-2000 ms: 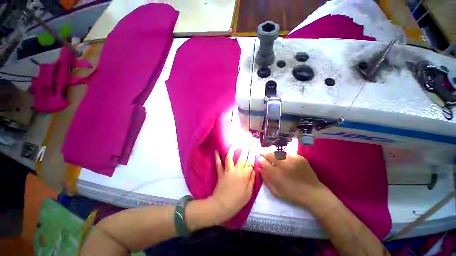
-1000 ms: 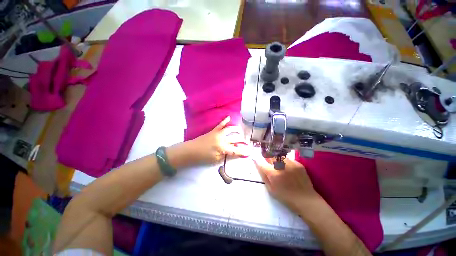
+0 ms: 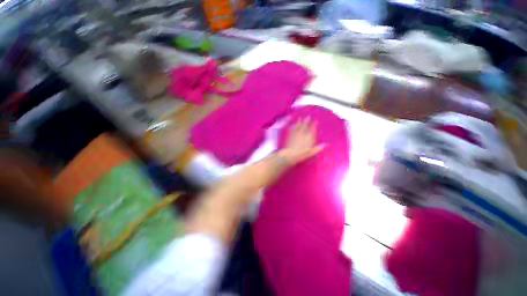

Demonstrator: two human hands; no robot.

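Note:
The picture is strongly blurred. My left hand (image 3: 301,141) lies with spread fingers on the upper part of a long magenta panel (image 3: 303,214), which runs down over the table's front edge. My right hand is not in view. The white sewing machine head (image 3: 410,167) stands to the right, with its bright light on the table. Another magenta piece (image 3: 436,251) lies below the machine head at the lower right. A stack of magenta panels (image 3: 251,113) lies to the left of my hand.
A bright pink heap with strips (image 3: 195,81) lies at the far left of the table. A cream board (image 3: 341,72) and a brown board (image 3: 399,95) are at the back. A green stool seat (image 3: 124,208) with orange beside it is at the lower left.
The view has swung left. My left hand has left the needle area and lies on the long panel, left of the machine. My right hand has gone out of view.

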